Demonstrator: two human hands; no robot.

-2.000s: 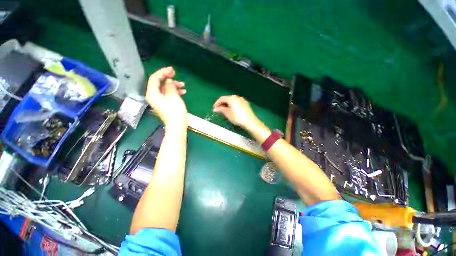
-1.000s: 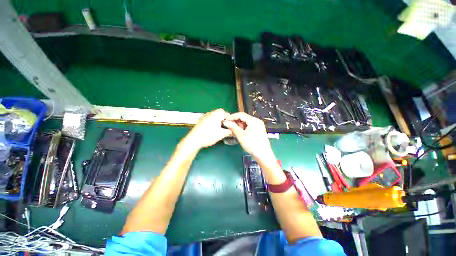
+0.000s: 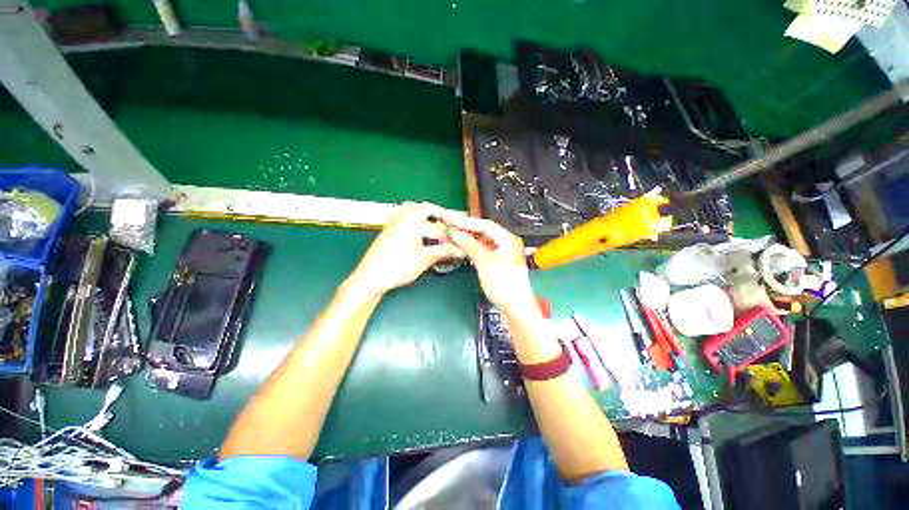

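Observation:
My left hand and my right hand meet at the fingertips above the mid-bench. Small dark and reddish bits show between the fingers, but I cannot tell what they are. A round dish shows partly below the fingers. A yellow-orange electric screwdriver slants on its coiled cord, its dark tip beside the back of my right hand. A black phone unit lies partly under my right forearm. A thick black phone-shaped frame lies at left.
A wood-edged black parts mat is at the back right. A red-edged multimeter, a white cup, red-handled tools and a pink stick lie right. Blue bin, stacked dark pieces and white cables are left.
My hands were apart two seconds ago and are now together. In the last second the screwdriver has moved up and left, near my right hand. The view has turned right since the first frame.

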